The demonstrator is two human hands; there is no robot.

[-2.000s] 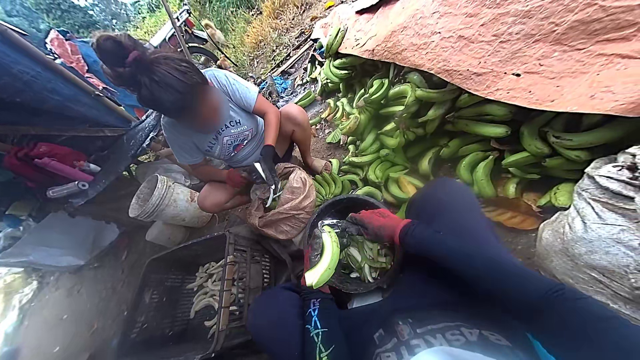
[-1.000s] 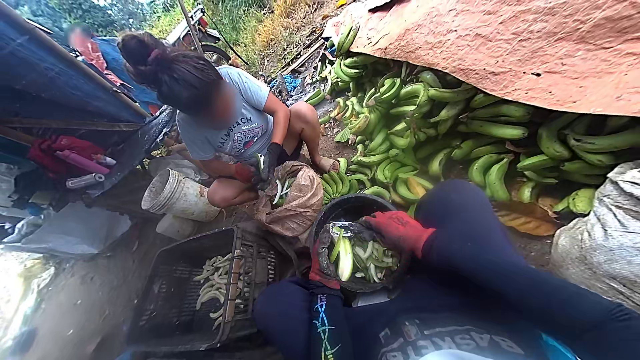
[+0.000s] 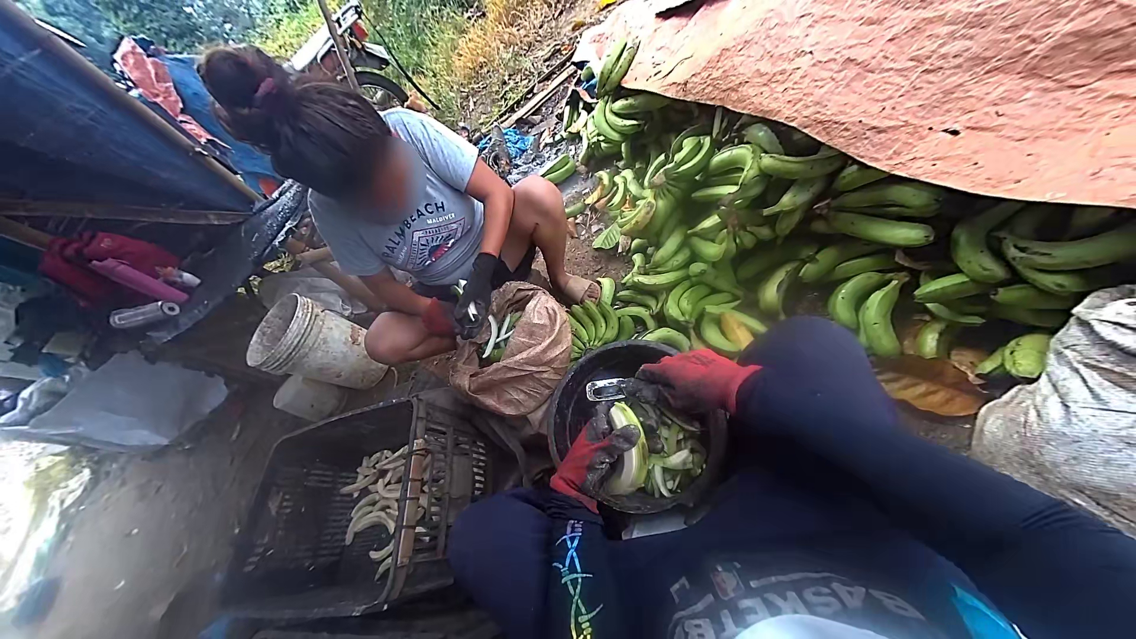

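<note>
My left hand (image 3: pixel 593 461), in a red glove with a dark palm, holds a partly peeled green banana (image 3: pixel 629 448) over a black bucket (image 3: pixel 563 417). My right hand (image 3: pixel 697 380), gloved alike, is at the bucket's far right rim, with its fingers closed on a small peeler-like tool (image 3: pixel 607 389) whose metal loop points left. Strips of green peel (image 3: pixel 679 457) lie in the bucket below both hands. A large heap of green bananas (image 3: pixel 710 222) lies beyond the bucket.
A person (image 3: pixel 417 204) squats opposite, their gloved hands over a brown sack (image 3: pixel 537 346) of peels. A black plastic crate (image 3: pixel 306 444) holds peeled bananas (image 3: pixel 377 497). White buckets (image 3: pixel 311 342) stand behind it. A white sack (image 3: pixel 1065 417) is at right, an orange tarp (image 3: pixel 870 80) above the heap.
The banana in my left hand was tilted out over the bucket's left rim two seconds ago and is now inside the rim, more upright. The metal tool has come into sight by my right hand.
</note>
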